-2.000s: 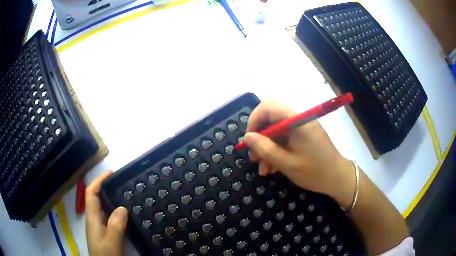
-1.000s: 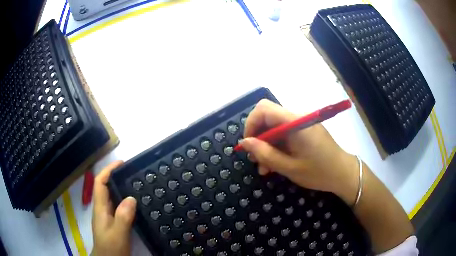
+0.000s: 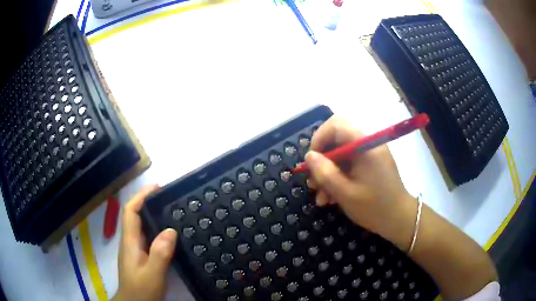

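A black pocketed tray (image 3: 229, 157) lies tilted in front of me, cut off by the bottom edge. Small round metal parts (image 3: 270, 184) sit in its pockets, one per pocket. My right hand (image 3: 358, 182) holds a red marker pen (image 3: 376, 139), its tip at a part in the second row from the tray's far edge. My hand and wrist cover some pockets on the right. My left hand (image 3: 147, 247) grips the tray's left edge, thumb on the rim and fingers outside it.
A left stack of filled trays (image 3: 120, 144) and a right stack (image 3: 411, 79) rest on cardboard bases. A red marker cap (image 3: 110, 216) lies by the left stack. A blue pen or stick (image 3: 302, 22) and a small bottle (image 3: 333, 17) lie behind. Yellow tape (image 3: 138, 24) crosses the white tabletop.
The tray, both hands and left stack appear shifted right in view. The pen tip has moved along the second row to a part further right. The left hand still grips the tray edge.
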